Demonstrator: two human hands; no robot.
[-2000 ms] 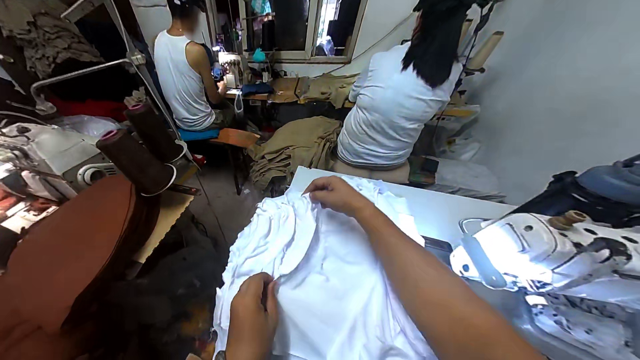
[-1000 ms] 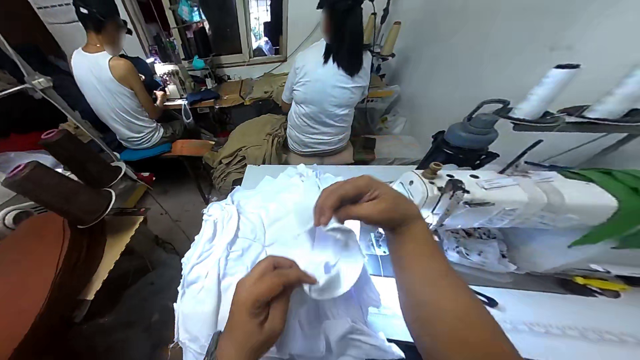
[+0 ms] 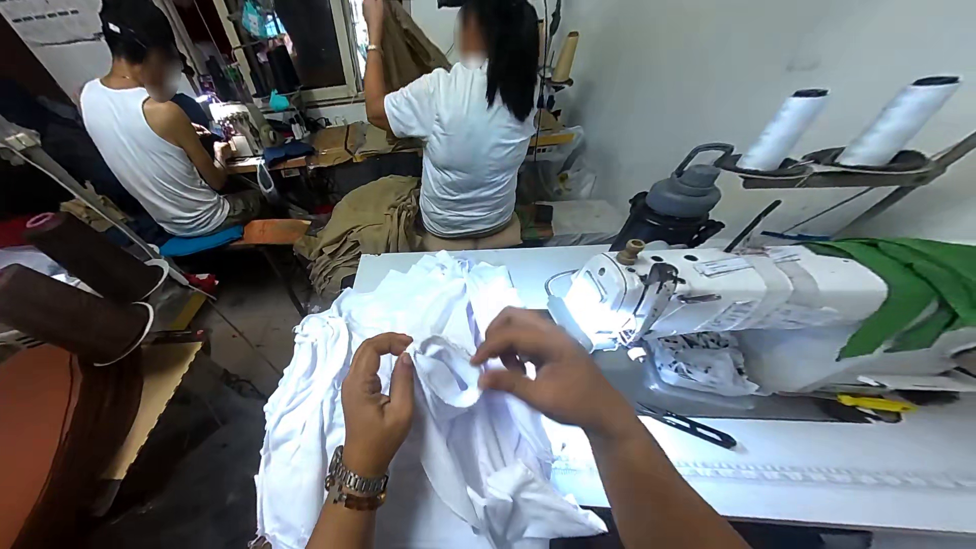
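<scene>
A heap of white fabric (image 3: 305, 427) lies on the white sewing table (image 3: 762, 488). My left hand (image 3: 381, 404), with a metal watch at its wrist, pinches the edge of a white cloth loop (image 3: 450, 377) between thumb and index finger. On the loop's other side is my right hand (image 3: 537, 366), its thumb and fingers closed on the edge, partly blurred. The rest of the cloth hangs below both hands onto the heap. A white sewing machine (image 3: 709, 293) with its lamp lit stands right of my right hand.
Small black snips (image 3: 690, 427) and a yellow-handled tool (image 3: 877, 402) lie by the machine. Green cloth (image 3: 907, 282) drapes over it. White thread cones (image 3: 783, 130) stand behind. Brown thread cones (image 3: 72, 313) are at left. Two people (image 3: 152, 145) (image 3: 476, 145) sit ahead near khaki fabric (image 3: 366, 221).
My hands have moved from the heap to a cloth loop held above it. The person ahead in the white T-shirt has raised an arm with brown fabric. The view has swung right.
</scene>
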